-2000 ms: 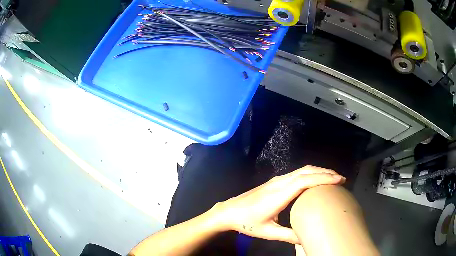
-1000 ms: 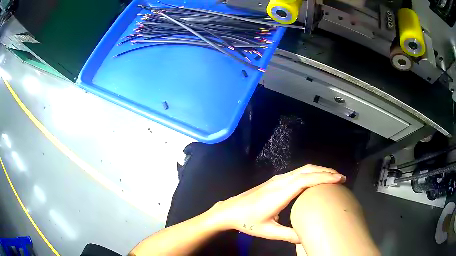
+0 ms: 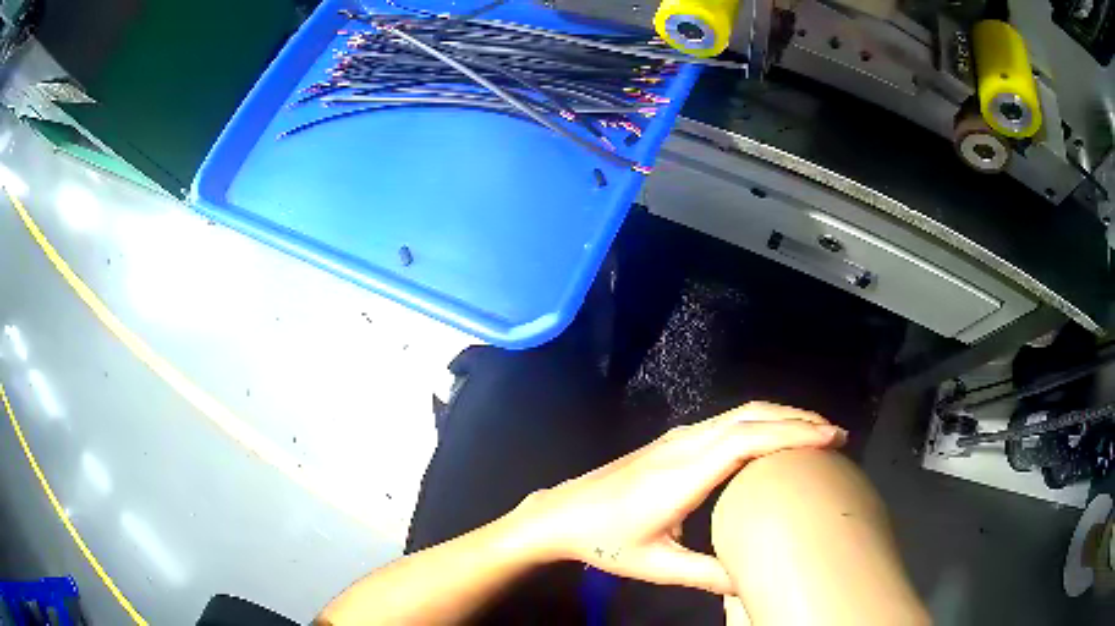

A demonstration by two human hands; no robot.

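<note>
Several cut black wires [image 3: 477,80] with copper-coloured ends lie in a loose, partly crossed bundle at the back of the blue tray [image 3: 367,297]. Two tiny dark offcuts [image 3: 406,256] lie apart on the tray floor. My left hand [image 3: 660,489] rests over my right wrist, below the tray, fingers together and stretched out, thumb apart. It holds no wire or tool. My right forearm [image 3: 819,526] enters from the bottom; my right hand [image 3: 734,608] is almost wholly hidden behind the left hand and wrist.
Above right is the grey machine [image 3: 844,49] with yellow rollers [image 3: 695,25]. A drawer front [image 3: 880,269] with dark handle runs below it. A speckled heap [image 3: 685,355] shows in the dark under the bench. A metal frame [image 3: 966,428] stands lower right. Yellow lines cross the floor.
My hands and arms have not moved. A thin dark wire length now reaches past the tray's right rim below the left yellow roller. The view has shifted very slightly.
</note>
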